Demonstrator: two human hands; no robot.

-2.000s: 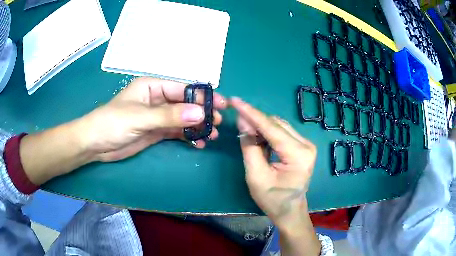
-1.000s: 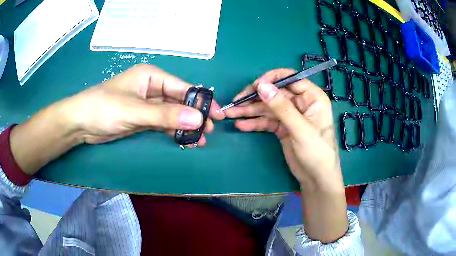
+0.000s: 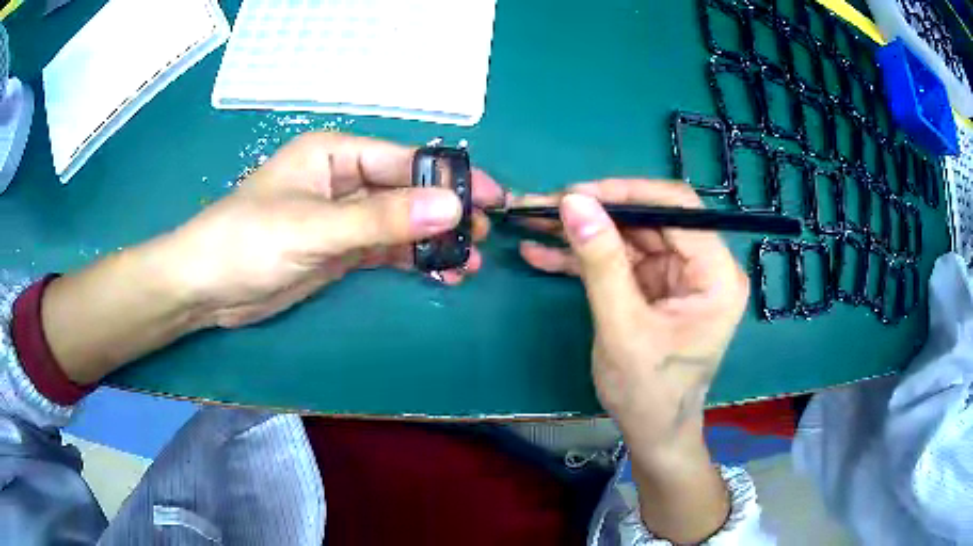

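Note:
My left hand (image 3: 309, 224) grips a black watch case frame (image 3: 442, 247) between thumb and fingers, its narrow side turned towards me. My right hand (image 3: 667, 277) holds slim black tweezers (image 3: 694, 220) between thumb and fingers. The tweezers lie nearly level, with the tip at the right side of the frame near my left fingertips. Whether the tip touches the frame or holds a part is too small to tell. Tiny whitish parts (image 3: 280, 132) are scattered on the green bench behind my left hand.
A white grid tray (image 3: 357, 59) stands at the back, with a plain white tray (image 3: 133, 75) to its left. Rows of black frames (image 3: 795, 160) lie at right, beside a blue bin (image 3: 919, 98). A pale sleeve (image 3: 907, 427) of another person shows at the right edge.
The tweezers, hidden within my blurred right hand at first, came out into my fingers and now lie flatter, tip at the frame. My left hand kept its grip; the view shifted slightly.

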